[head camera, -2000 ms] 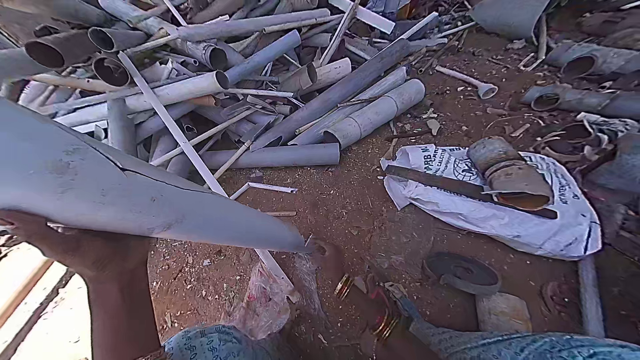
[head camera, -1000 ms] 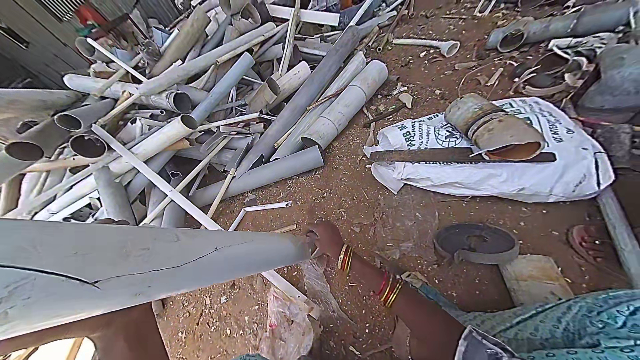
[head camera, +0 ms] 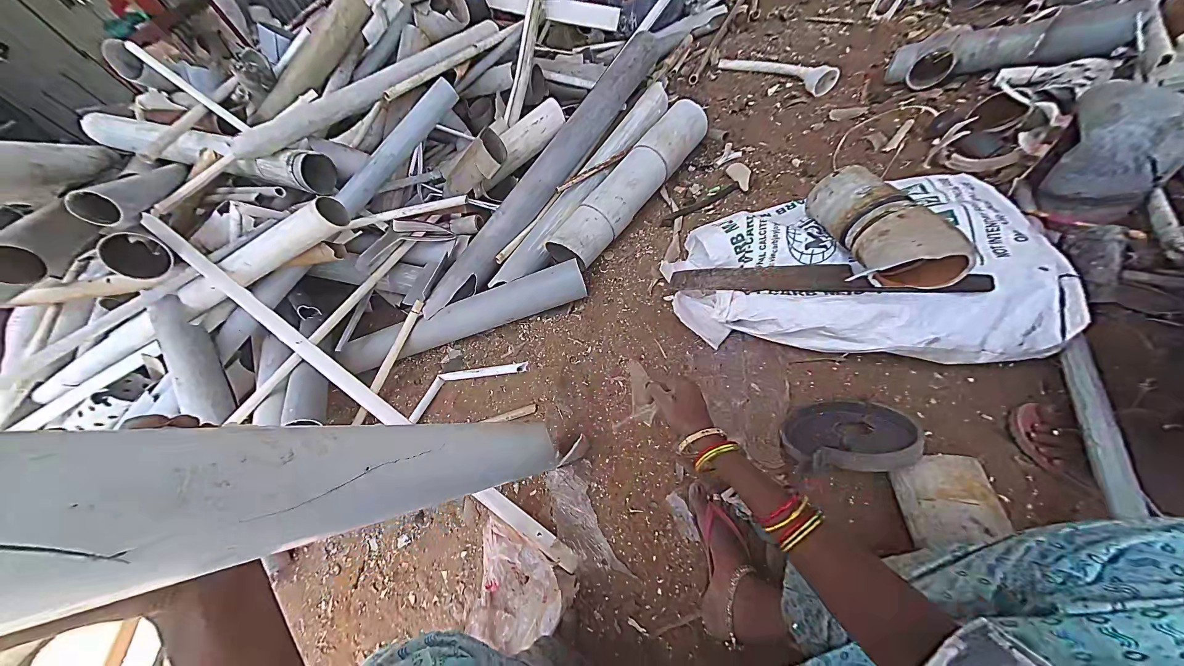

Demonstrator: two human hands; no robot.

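A large cracked grey plastic pipe reaches in from the left edge, its torn end over the ground near the centre. My left hand holds it; only fingertips show above its upper edge, and the forearm passes below. My right hand, with bangles on the wrist, is right of the pipe's end and apart from it. Between its fingers is a thin, pale, translucent piece. Farther right, a dark flat bar and a short worn pipe piece lie on a white printed sack.
Scrap pipes and strips are heaped at the upper left. A dark coiled strip and a flat pale block lie right of my forearm. Crumpled plastic film is below the pipe. More pipes lie upper right.
My right hand has left the pipe's end and moved right, with a thin pale piece now in its fingers. The left hand still holds the pipe.
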